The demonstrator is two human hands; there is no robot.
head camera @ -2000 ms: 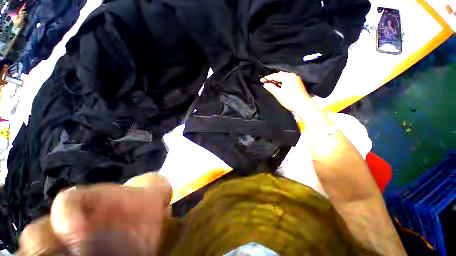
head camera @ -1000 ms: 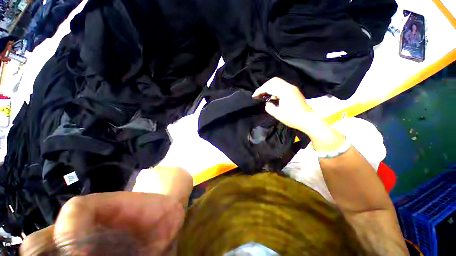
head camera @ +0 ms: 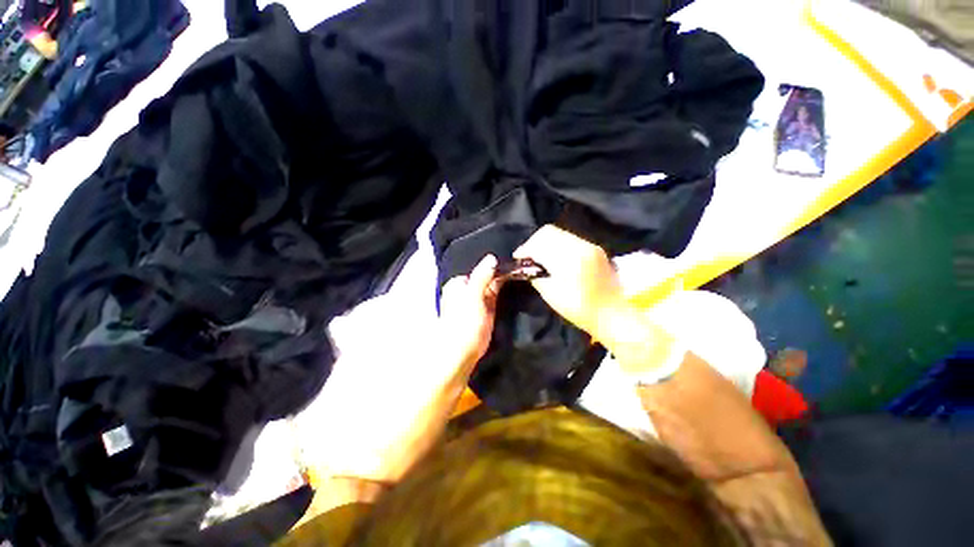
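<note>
A black garment (head camera: 539,347) lies in front of me, at the middle of the table's near edge. My left hand (head camera: 467,310) grips the garment's edge with fingers and thumb. My right hand (head camera: 571,280) is beside it, its fingertips almost touching the left ones. It is closed around small dark reddish thread snips (head camera: 523,270), mostly hidden in the palm. Both hands are partly overexposed, so the exact finger grip and any thread are hard to make out.
A long black garment pile (head camera: 214,267) fills the left, with a small white label (head camera: 116,439). More black cloth lies beyond my hands. A smartphone (head camera: 800,130) lies at right on the white table (head camera: 748,203). A red stool (head camera: 779,397) and blue crate (head camera: 940,387) are at lower right.
My left hand has come from the lower left to the garment edge and taken hold of it, beside my right hand. The view has shifted, and the garment's near part is bunched differently.
</note>
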